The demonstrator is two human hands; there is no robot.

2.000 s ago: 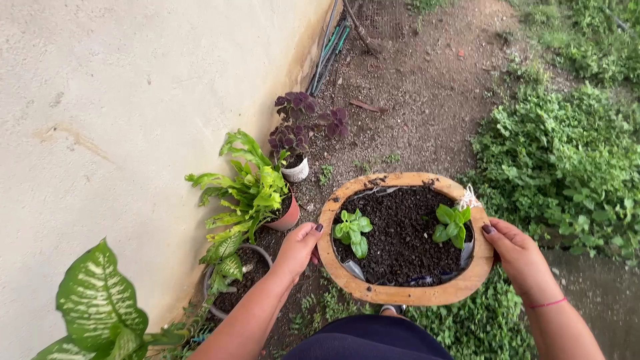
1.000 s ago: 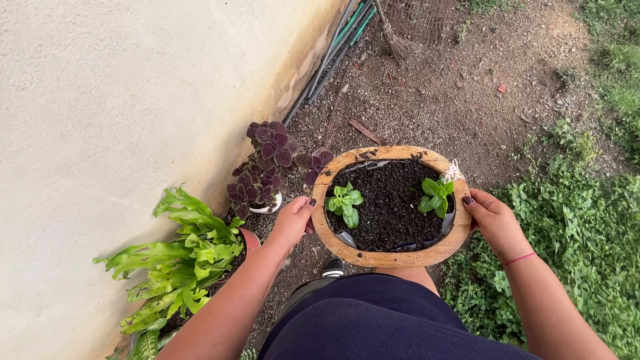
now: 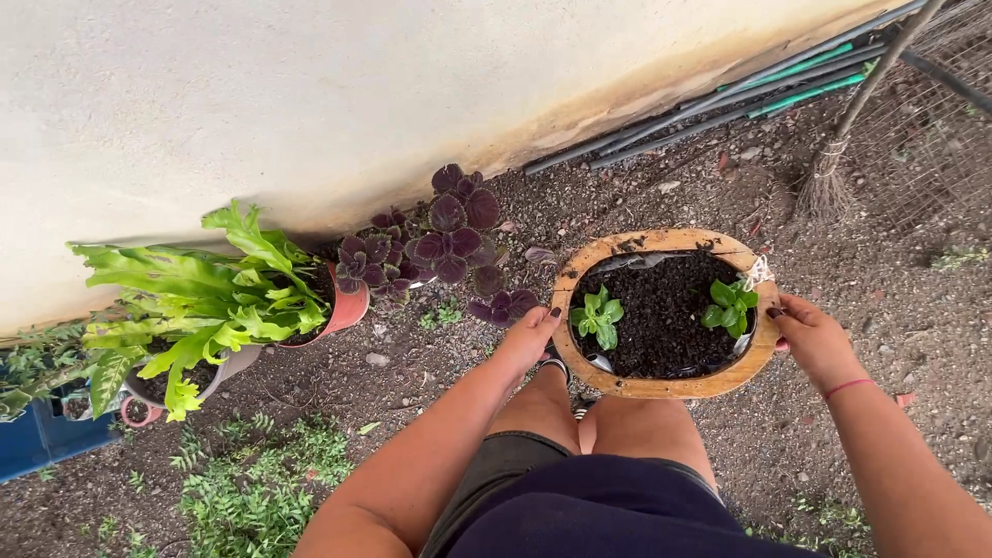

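Note:
An oval wooden planter [image 3: 666,387] filled with dark soil [image 3: 659,310] is held up in front of my body. My left hand [image 3: 531,337] grips its left rim, thumb on top. On the opposite side my right hand [image 3: 810,337] holds the rim just below a knotted white string [image 3: 758,271]. One small green leafy plant [image 3: 597,318] grows at the left end of the soil, and another green plant [image 3: 729,307] at the right end. Bits of soil lie on the wooden rim. The fingers under the planter are mostly hidden.
A pale wall [image 3: 310,101] runs along the top left. Beside it stand a purple-leaved coleus [image 3: 449,248], a fern-like plant [image 3: 194,294] in a terracotta-coloured pot [image 3: 349,302], and a grey pot [image 3: 225,368]. Pipes [image 3: 721,101], a twig broom [image 3: 825,186] and wire mesh [image 3: 922,147] lie beyond.
The view has turned strongly, bringing the pipes, broom and a blue object at the left into fuller sight. Both hands still hold the planter by its rim.

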